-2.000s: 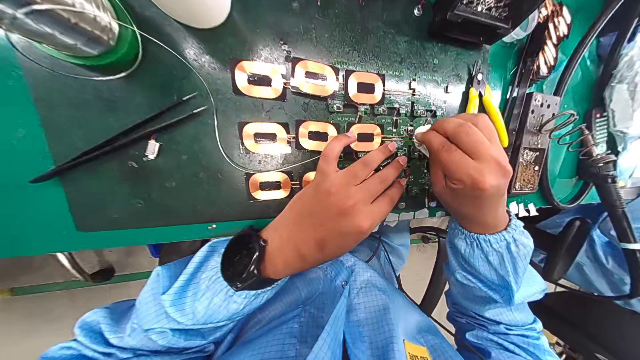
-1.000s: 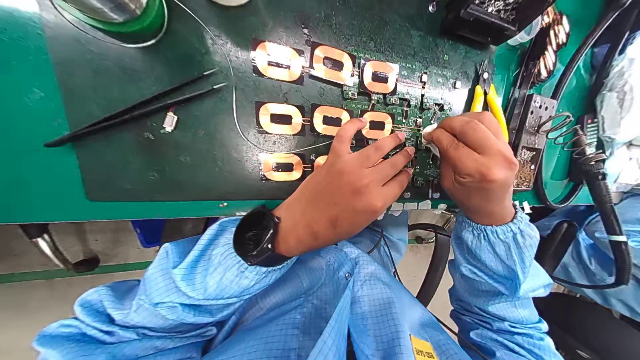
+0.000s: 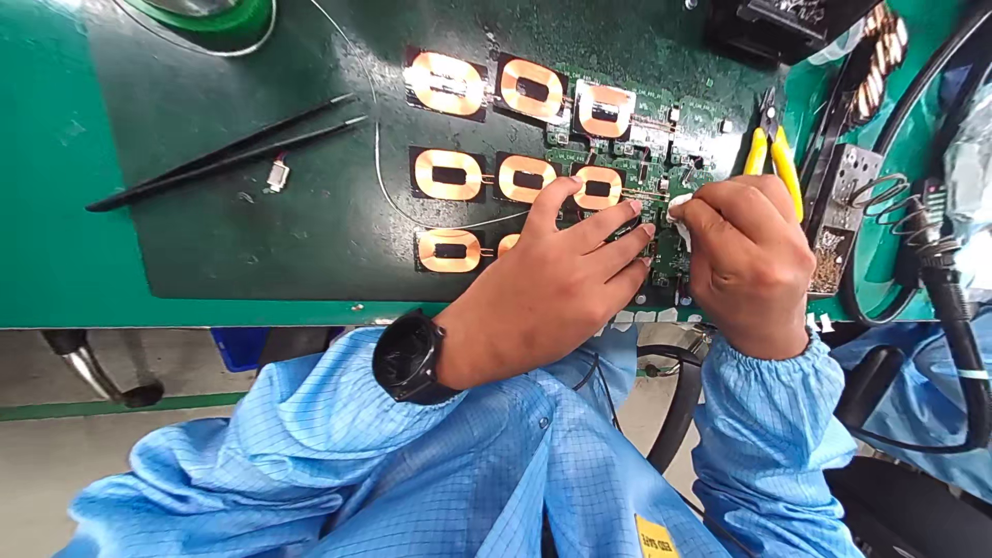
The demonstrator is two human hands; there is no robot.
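Several copper coils [image 3: 447,174] on black backings lie in rows, the rightmost ones wired to green circuit boards [image 3: 697,116]. My left hand [image 3: 558,271] rests palm down with fingers spread over the lower coils and boards, its index fingertip at the middle row's right coil [image 3: 597,187]. Pinched between the thumb and fingers of my right hand [image 3: 748,256] is a small white wad [image 3: 680,208], perhaps cloth or tissue, touching the boards. The wad's far side and the board beneath it are hidden. A thin pale wire [image 3: 380,155] curves from the top toward my left hand.
Black tweezers [image 3: 225,159] and a small white connector [image 3: 277,175] lie at left. Yellow-handled cutters [image 3: 781,159] lie near a metal tip-cleaner box [image 3: 843,186] and a soldering iron in its coiled holder [image 3: 903,209]. A green spool [image 3: 201,23] stands upper left. A person's blue sleeve [image 3: 891,380] shows at right.
Both hands stay in nearly the same places over the boards, and my right hand keeps the white wad. The view has shifted somewhat.
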